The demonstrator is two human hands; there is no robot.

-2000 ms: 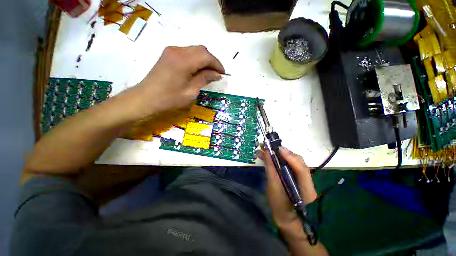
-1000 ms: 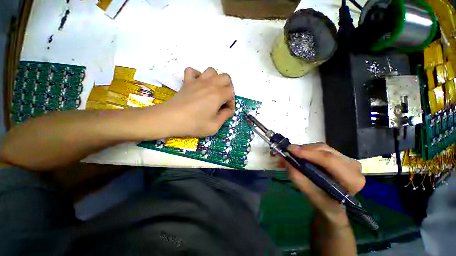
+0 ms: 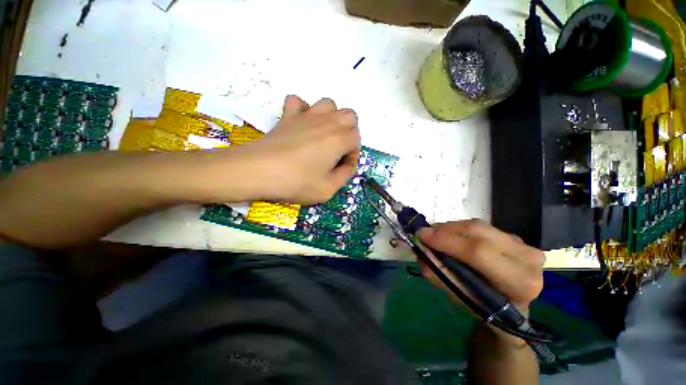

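A green PCB panel (image 3: pixel 331 225) lies at the front of the bench. Amber flex pieces (image 3: pixel 274 214) lie on it and to its left. My left hand (image 3: pixel 320 150) rests over the panel's upper part, its fingers bent down and together at the board; whether it pinches something is hidden. My right hand (image 3: pixel 481 259) holds the black soldering iron (image 3: pixel 459 274) like a pen. The iron's tip is at the panel, just right of my left fingers. A thin tube or wire runs along the iron.
A yellowish pot (image 3: pixel 444 90) with grey contents stands behind right. A black station (image 3: pixel 519 165) and green-flanged solder spool (image 3: pixel 602 49) are at right, beside piled assemblies (image 3: pixel 662 203). Another green panel (image 3: pixel 56 120) lies far left. A cardboard box (image 3: pixel 406 11) is at the back.
My left hand has come down from above the panel onto its upper part. The iron's tip has moved left from the panel's right edge, beside my left fingers. The camera view has shifted.
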